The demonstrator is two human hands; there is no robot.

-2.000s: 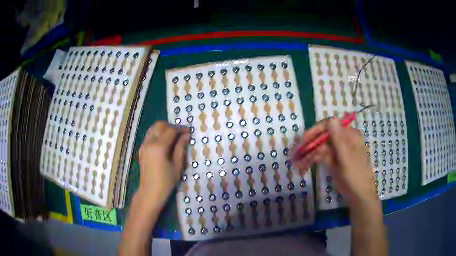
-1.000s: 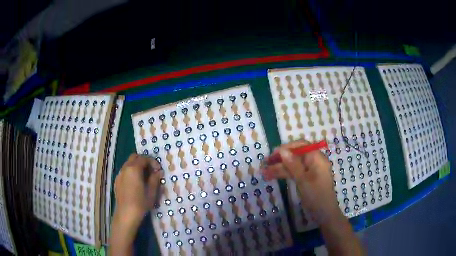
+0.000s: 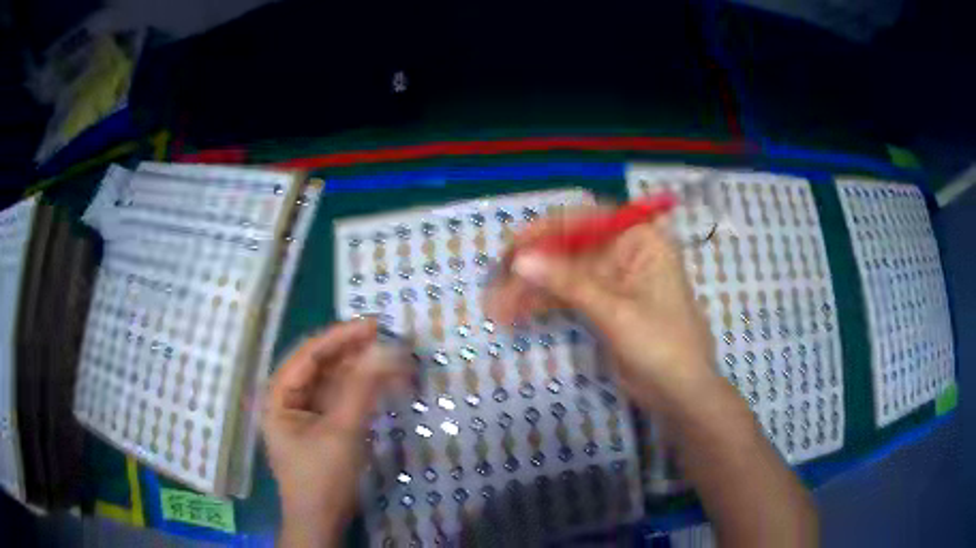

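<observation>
My right hand is blurred over the upper right of the working tray board. It grips the red test probe, which lies tilted along its top. My left hand is over the board's left edge, fingers bent together. A dark smear shows at its fingertips, too blurred to tell if it is a part. The board carries rows of small dark round parts with shiny centres and tan slots. My hands hide some rows, and a shadow covers its lower part.
Stacked tray boards stand at the left, with a thick pile at the far left. A part-filled board and another board lie at the right. A green label is at the lower left. Red tape runs behind.
My right hand has moved up and inward over the working board with the probe. My left hand stays near its left edge. The camera view has shifted and blurred.
</observation>
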